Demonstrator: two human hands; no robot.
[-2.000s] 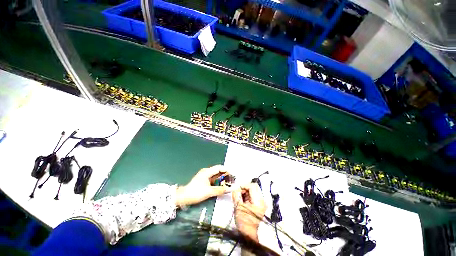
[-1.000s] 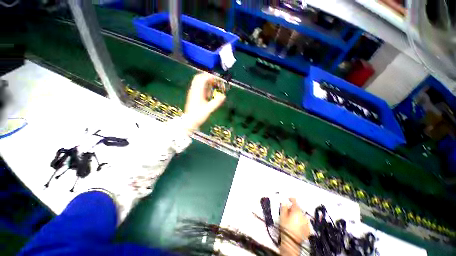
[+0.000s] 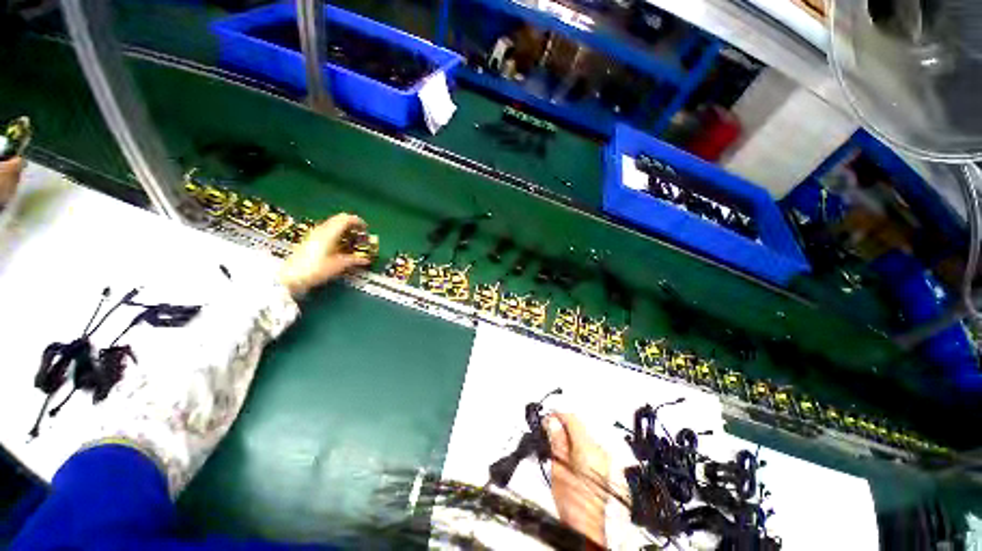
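My left hand point(image 3: 325, 254) is at the belt edge, its fingers closed around a small yellow and black circuit board point(image 3: 362, 246) in the row. The fingers partly hide this board. My right hand point(image 3: 579, 474) is low over the right white sheet, its fingertips against a bundled black cable point(image 3: 523, 443). The grip is partly hidden. A heap of black cables point(image 3: 673, 474) lies just right of this hand.
More boards point(image 3: 581, 328) line the green conveyor point(image 3: 517, 205). A metal post point(image 3: 124, 118) stands left. Blue bins point(image 3: 377, 95) stand beyond. Cables point(image 3: 81, 366) lie on the left sheet. Another person's hand point(image 3: 9, 178) is at the left edge. Blurred dark strands cross the bottom foreground.
My left hand went from beside my right hand, out over the belt with a board, then down to the board row. My right hand moved to the cable, which now lies more slanted. The view shifted.
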